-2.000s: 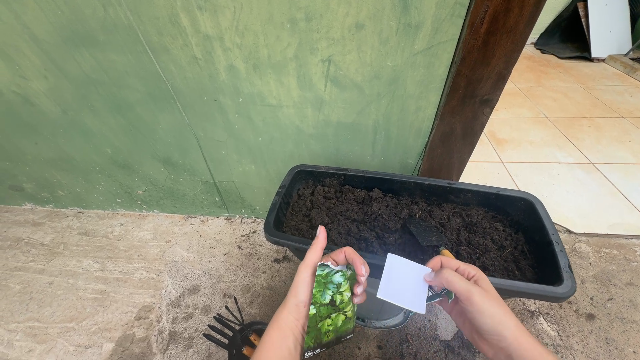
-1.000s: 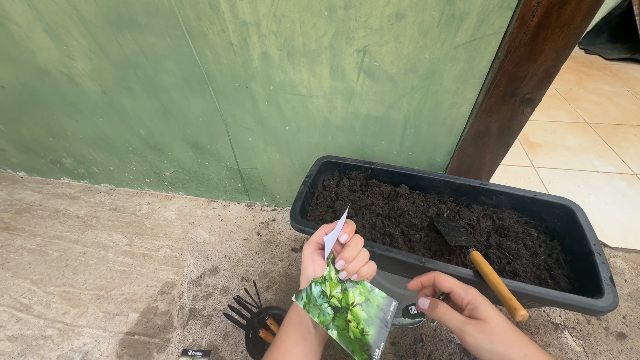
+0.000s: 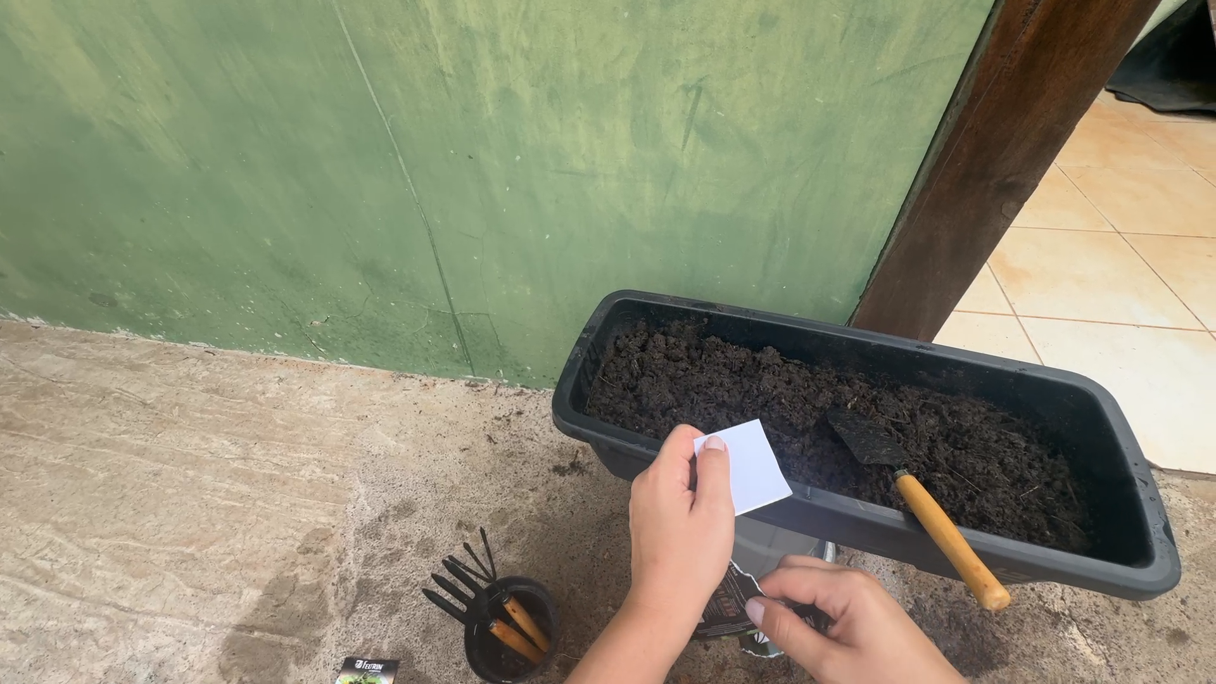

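My left hand [image 3: 686, 513] pinches a small white paper packet [image 3: 749, 467] between thumb and fingers, over the near rim of a black plastic planter trough [image 3: 655, 439]. Dark soil [image 3: 722, 380] fills much of the trough. Lower right, my right hand [image 3: 826, 617] grips a torn, dark printed seed packet [image 3: 727, 606] by its ragged edge; my left wrist partly hides it. A hand trowel [image 3: 950, 541] rests with its blade on the soil and its wooden handle over the near rim.
Left of my hands, a black pot [image 3: 484, 646] holds small garden tools with wooden handles and black tines. Another seed packet [image 3: 367, 671] lies at the bottom edge. A green wall [image 3: 475, 190] and a wooden post [image 3: 1012, 161] stand behind the trough. A grey container [image 3: 774, 541] is partly hidden below it.
The printed packet, in my left hand one second ago, is now in my right. The white packet remains in my left hand, turned flat to view.
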